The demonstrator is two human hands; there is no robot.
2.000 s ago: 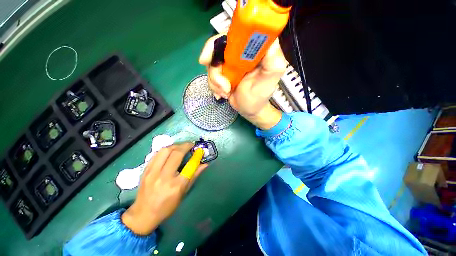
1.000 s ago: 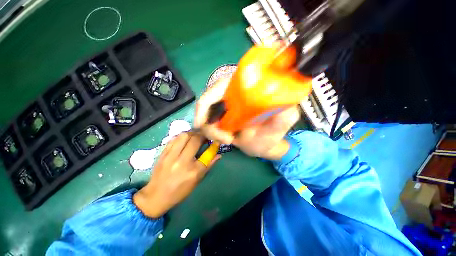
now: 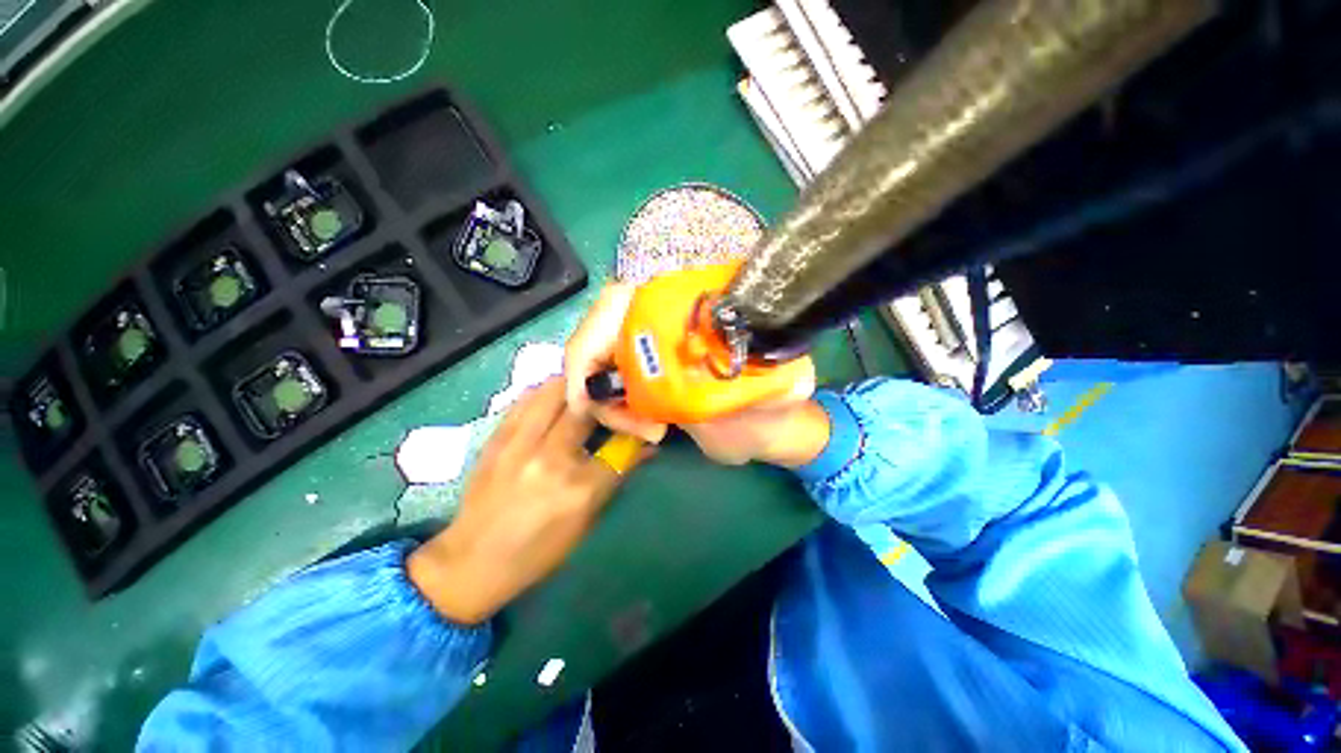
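My right hand (image 3: 757, 430) grips the orange electric screwdriver (image 3: 691, 353), seen from its top end, with a black trigger at its left side. My left hand (image 3: 530, 478) lies on the green mat just left of and below it, with a yellow cover (image 3: 619, 452) on one finger. The two hands touch or overlap. The module under my left fingers is hidden by the hands and the screwdriver, so its hold cannot be seen. The screwdriver's tip is also hidden. The round screw dish (image 3: 688, 231) shows partly behind the screwdriver.
A black foam tray (image 3: 331, 294) with several modules (image 3: 390, 315) in its pockets lies at the left; its top pocket is empty. White slotted racks (image 3: 824, 88) stand at the right. A thick spring hanger (image 3: 941, 147) runs from the screwdriver to the upper right.
The screwdriver has come down from beside the dish to my left fingers and now stands more upright. The module has gone out of sight. The view has shifted, moving the tray rightward and up.
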